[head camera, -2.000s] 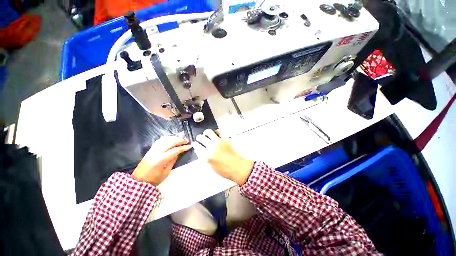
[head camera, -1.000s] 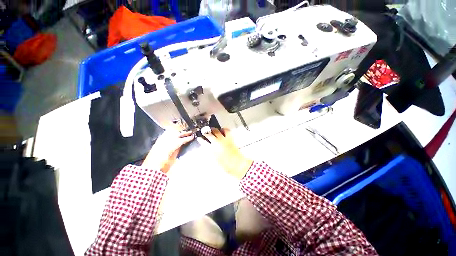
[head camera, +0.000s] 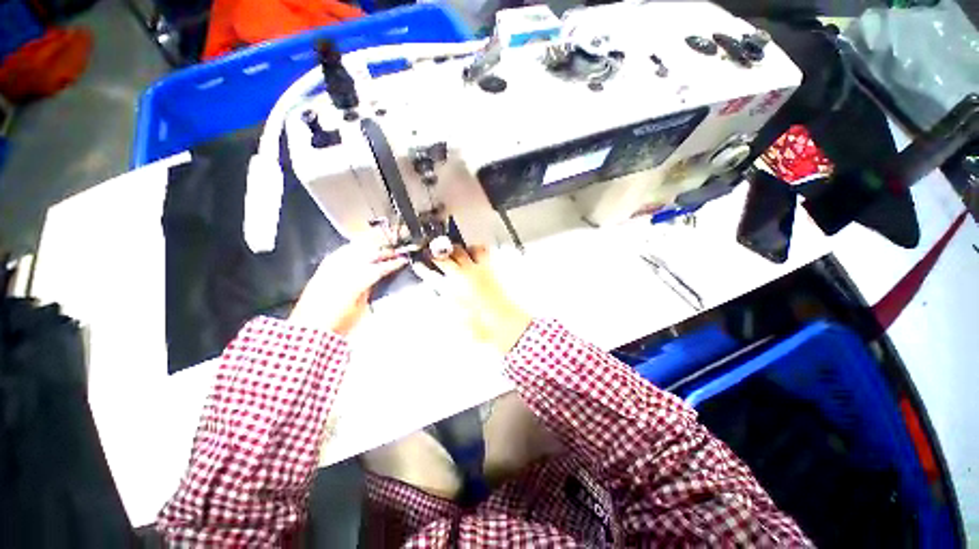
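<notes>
A black fabric panel lies flat on the white sewing table, left of and under the left end of the white sewing machine. My left hand rests on the panel's right part, fingertips close to the presser foot. My right hand is just right of the needle area, its fingers on the work beside the foot. The fabric under my fingers is mostly hidden, and I cannot tell whether either hand grips it. A dark strip runs down the machine's front to the needle.
Silver tweezers or snips lie right of the needle. A black smartphone and a red patterned item are further right. A blue crate stands behind the table, another at lower right. Dark fabric is heaped at left.
The black panel has moved away from me, toward the back of the table, and both hands have moved up close to the presser foot. The camera view has also shifted.
</notes>
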